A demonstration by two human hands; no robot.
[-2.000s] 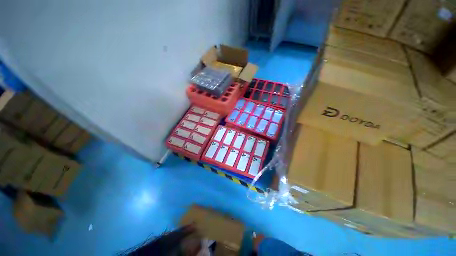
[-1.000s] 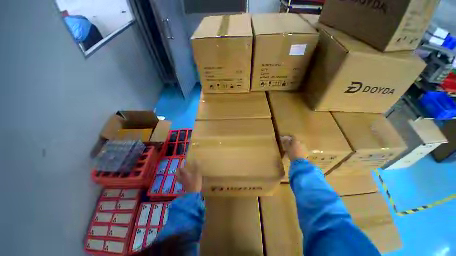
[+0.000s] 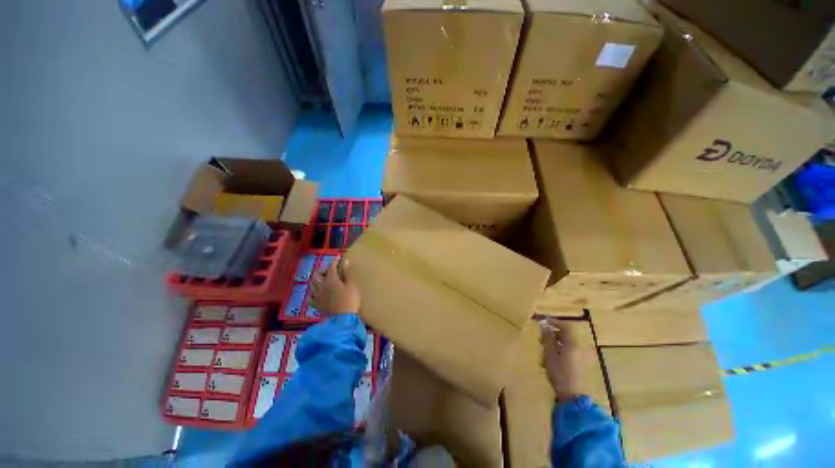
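Observation:
A closed shipping carton [image 3: 439, 302] lies turned and tilted on the front of the pallet stack, with tape along its top seam. My left hand [image 3: 336, 291] is on the carton's left end, with fingers at its edge. My right hand [image 3: 561, 358] is just beside the carton's right edge, over the lower cartons. Something small and shiny shows at its fingertips; whether it touches the carton is unclear. Behind is a carton [image 3: 462, 178] in the stack, partly covered by the tilted one.
Two upright cartons [image 3: 453, 78] stand at the back, and a DOYDA carton [image 3: 732, 137] sits back right. Red trays [image 3: 215, 361] with pale pieces, and an open carton [image 3: 247, 196], are left by the grey wall [image 3: 110, 183]. Blue floor [image 3: 778, 402] with a striped line shows right.
The carton between my hands has turned clockwise and tilted, exposing the carton behind. My right hand has moved down and nearer to me. The view has shifted closer over the stack.

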